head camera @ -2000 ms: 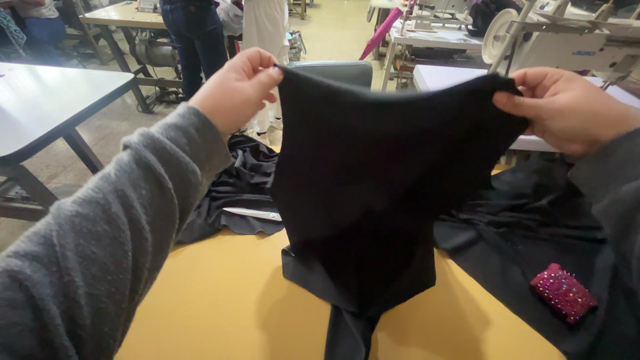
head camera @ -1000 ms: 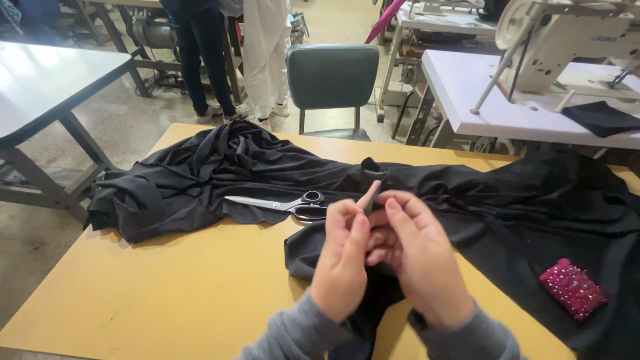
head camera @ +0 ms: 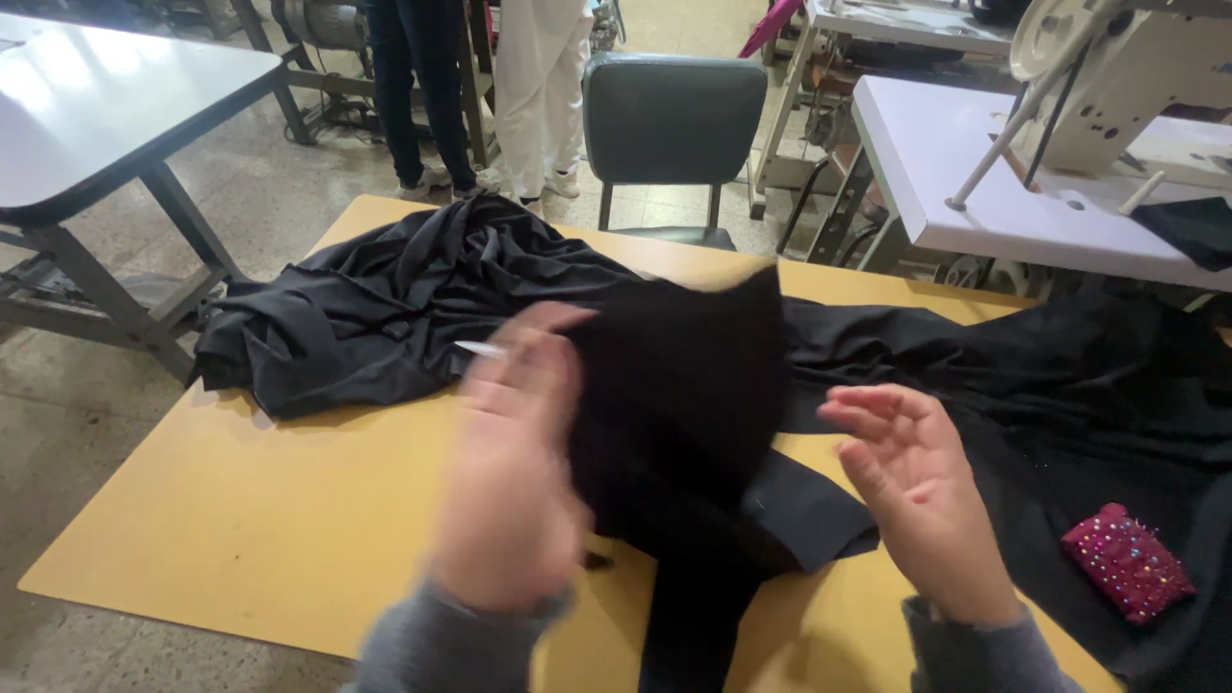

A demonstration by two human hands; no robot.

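Note:
A black fabric piece (head camera: pixel 683 385) stands raised between my hands over the yellow table, with a narrow strip hanging from it toward the near edge. My left hand (head camera: pixel 520 452), blurred by motion, is at its left edge; whether the fingers grip it cannot be told. To the right, my right hand (head camera: pixel 919 491) is apart from the cloth, its fingers parted and holding nothing. Only a bright blade tip of the scissors (head camera: pixel 478 348) shows beside my left fingers. A flat dark fabric piece (head camera: pixel 808 510) lies under the raised one.
Bunched black cloth (head camera: pixel 385 308) covers the far left of the yellow table (head camera: pixel 241 510); more black cloth (head camera: pixel 1039 385) lies right, bearing a magenta pincushion (head camera: pixel 1128 563) full of pins. Beyond stand a chair (head camera: pixel 676 120), a sewing machine (head camera: pixel 1107 96) and two people's legs (head camera: pixel 539 96).
My hands were close together over the table one second ago and are now apart. The black piece, stretched up between both hands two seconds ago, now stands lower. The scissors have become mostly hidden.

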